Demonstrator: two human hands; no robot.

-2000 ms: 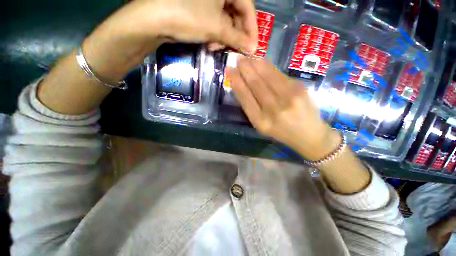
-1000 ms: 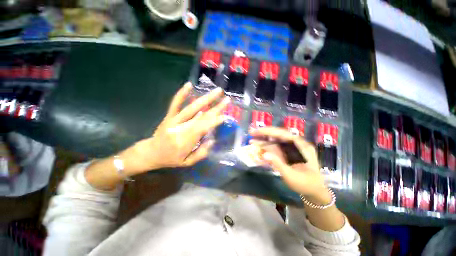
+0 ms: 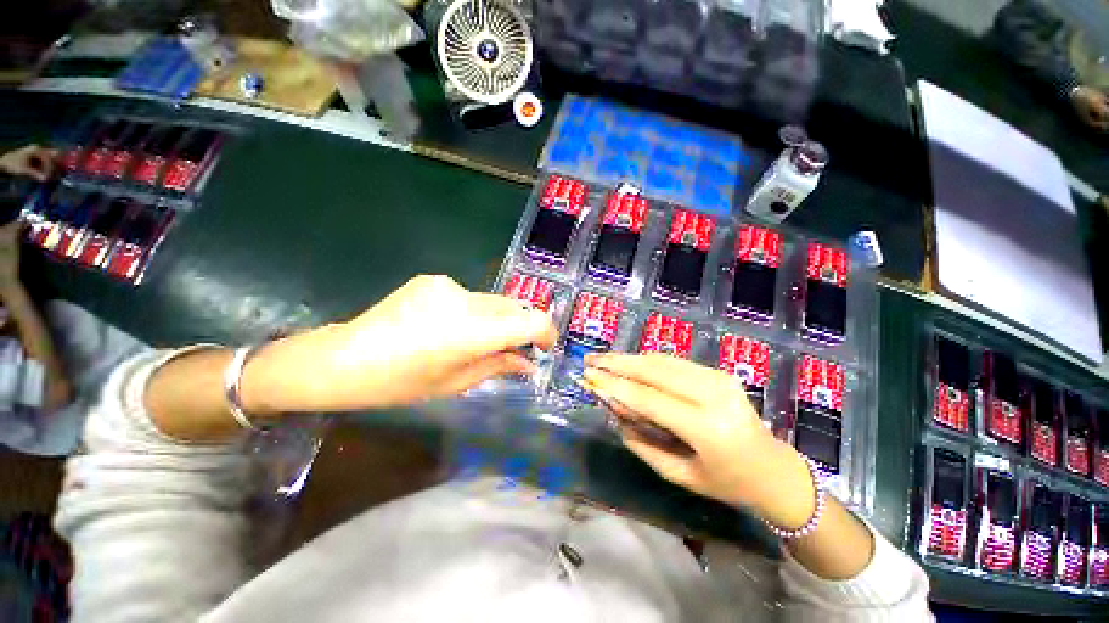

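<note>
A clear blister tray (image 3: pixel 861 353) holds two rows of red-and-black display modules. My left hand (image 3: pixel 420 341) is over the tray's front left corner, fingertips bunched together; whether they pinch something cannot be told. My right hand (image 3: pixel 693 420) lies palm down, its fingertips at the lower part of the second front-row module (image 3: pixel 594 319). Blue shows on that module's screen beside my right fingertips. My hands cover parts of the left front-row modules. What my right hand holds, if anything, is hidden.
Beyond the tray are a blue-marked sheet (image 3: pixel 651 152), a whitish bottle (image 3: pixel 788 180) and a small fan (image 3: pixel 484 49). A white board (image 3: pixel 1009 219) lies right rear. More filled trays are at the right (image 3: pixel 1015 456) and left (image 3: pixel 134 164). Another person's hands show at the far left.
The view now shows more of the bench. My left hand's spread fingers have come together at the tray's left side. My right hand has turned flatter over the front row.
</note>
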